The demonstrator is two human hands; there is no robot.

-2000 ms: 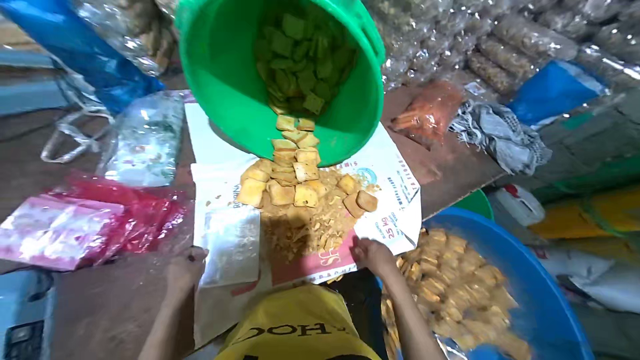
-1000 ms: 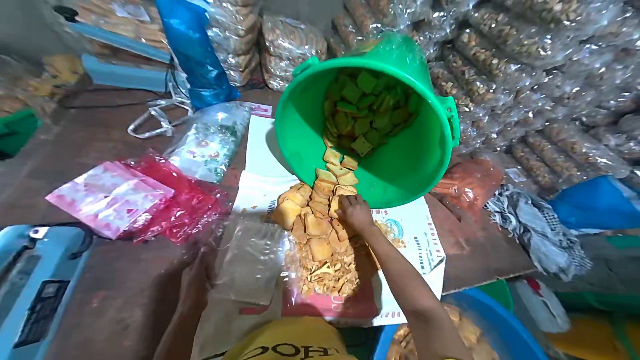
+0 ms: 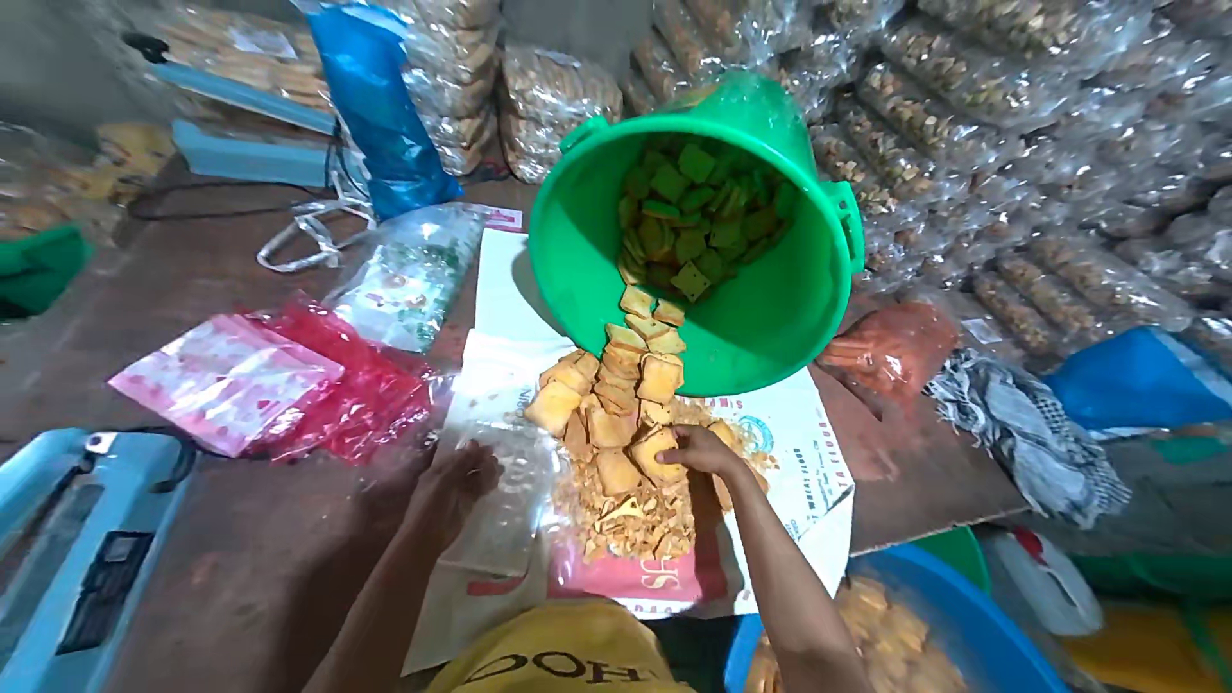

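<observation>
A green plastic bucket (image 3: pixel 770 337) lies tipped toward me on a flattened flour sack (image 3: pixel 818 500). Square crackers (image 3: pixel 611 423) spill from its mouth into a pile, and broken crumbs (image 3: pixel 635 534) lie at the near side of it. My right hand (image 3: pixel 701 452) grips a square cracker (image 3: pixel 657 456) at the right of the pile, between thumb and fingers. At the pile's left, my left hand (image 3: pixel 467 472) rests by the edge of a clear plastic bag (image 3: pixel 500 510); whether its fingers hold the bag is not plain.
Pink and red plastic packaging (image 3: pixel 231 380) and a light-blue sealing machine (image 3: pixel 96 558) are at the left. A blue tub (image 3: pixel 991 616) of crackers stands below the table's right edge, beside a checked cloth (image 3: pixel 1030 433). Filled clear bags (image 3: pixel 962 106) are stacked behind the bucket.
My right hand has moved from the sack's near right edge up to the cracker pile, then a little lower on it. The view has shifted.
</observation>
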